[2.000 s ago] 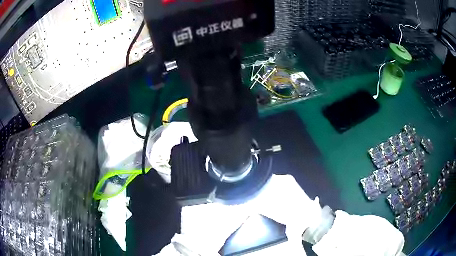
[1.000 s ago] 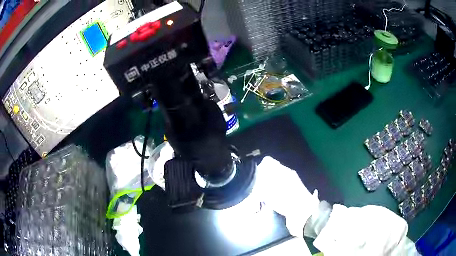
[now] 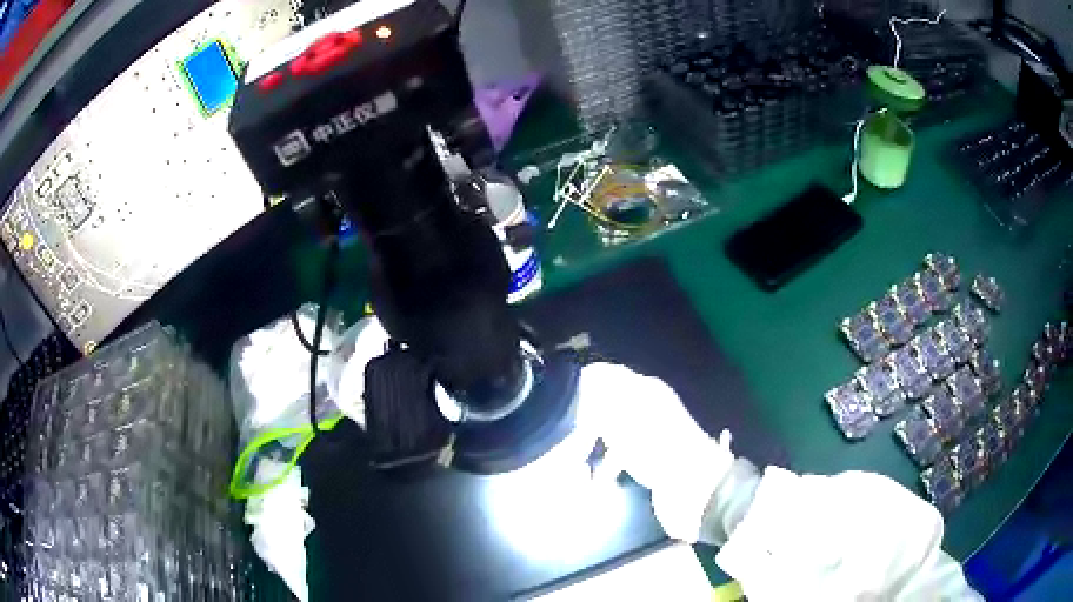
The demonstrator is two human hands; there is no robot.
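Note:
My right hand (image 3: 641, 441), in a white glove, reaches in from the lower right to the right side of the video microscope's ring lens (image 3: 488, 394). Its fingertips hold a small dark piece, likely a circuit board module (image 3: 597, 454), at the upper right edge of the bright light spot. The lens partly covers the fingers. My left hand is not in view. The black microscope base plate (image 3: 400, 529) lies below. The monitor (image 3: 130, 176) at top left shows an enlarged board.
Rows of board modules (image 3: 906, 365) lie on the green mat at right. A black phone (image 3: 794, 235) and green container (image 3: 885, 153) lie behind. Clear blister trays (image 3: 130, 470) stand at left, beside a lime-edged bag (image 3: 271, 453). A white scrap sheet (image 3: 647, 582) is at the front edge.
The view has shifted, so the microscope appears further left. My left hand, seen in front of the lens with the right two seconds ago, has left the picture. My right hand stays beside the lens.

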